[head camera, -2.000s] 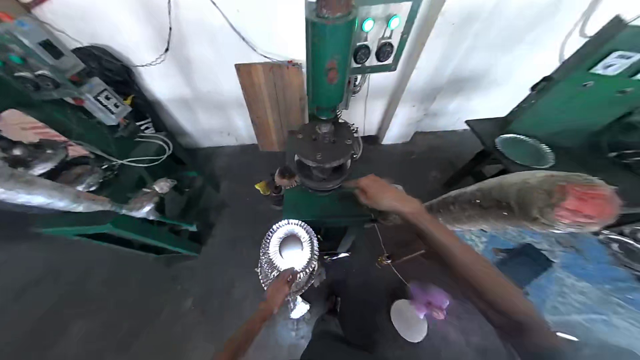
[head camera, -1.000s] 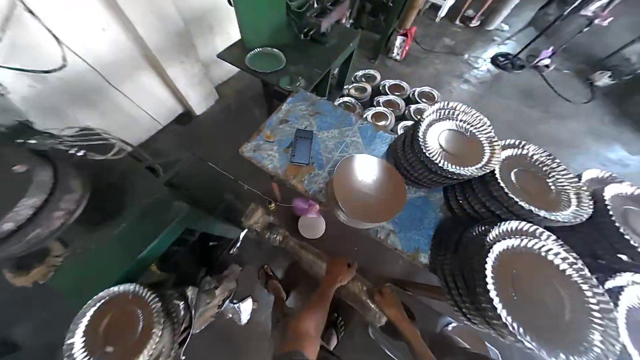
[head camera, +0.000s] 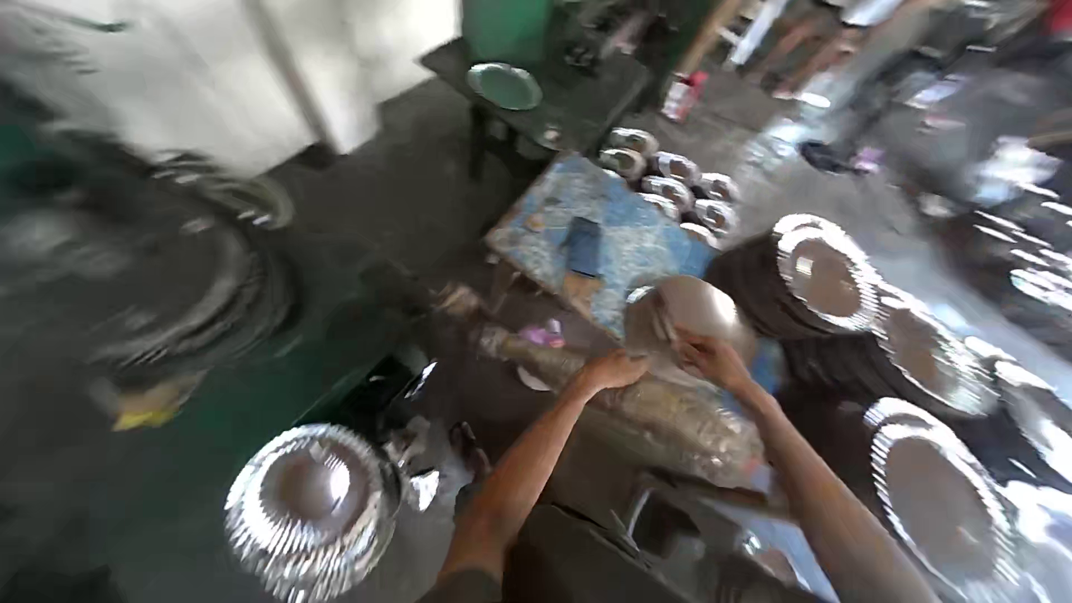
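The view is blurred. My left hand (head camera: 618, 371) is at the near side of a round metal disc stack (head camera: 712, 314) on a blue-patterned table; whether it grips anything is unclear. My right hand (head camera: 710, 356) lies over the disc's near part, its fingers at the shiny surface. Below both hands runs a long plastic-wrapped roll (head camera: 670, 419), slanting down to the right. At lower left sits a stack of fluted metal dishes (head camera: 310, 502). The machine's round die (head camera: 193, 293) is at the left, with a yellow-tipped object (head camera: 146, 414) beneath it.
Tall stacks of fluted dishes (head camera: 829, 280) stand right of the blue-patterned table (head camera: 536, 226). A dark phone-like object (head camera: 584, 247) lies on that table. Small metal molds (head camera: 670, 188) are on the floor behind it. A dark bench (head camera: 569, 126) holds a greenish dish (head camera: 505, 86).
Both hands have moved from the wrapped roll up to the round disc on the table. Two seconds ago one hand was at the dish stack and the other at the machine. The view has swung right since then.
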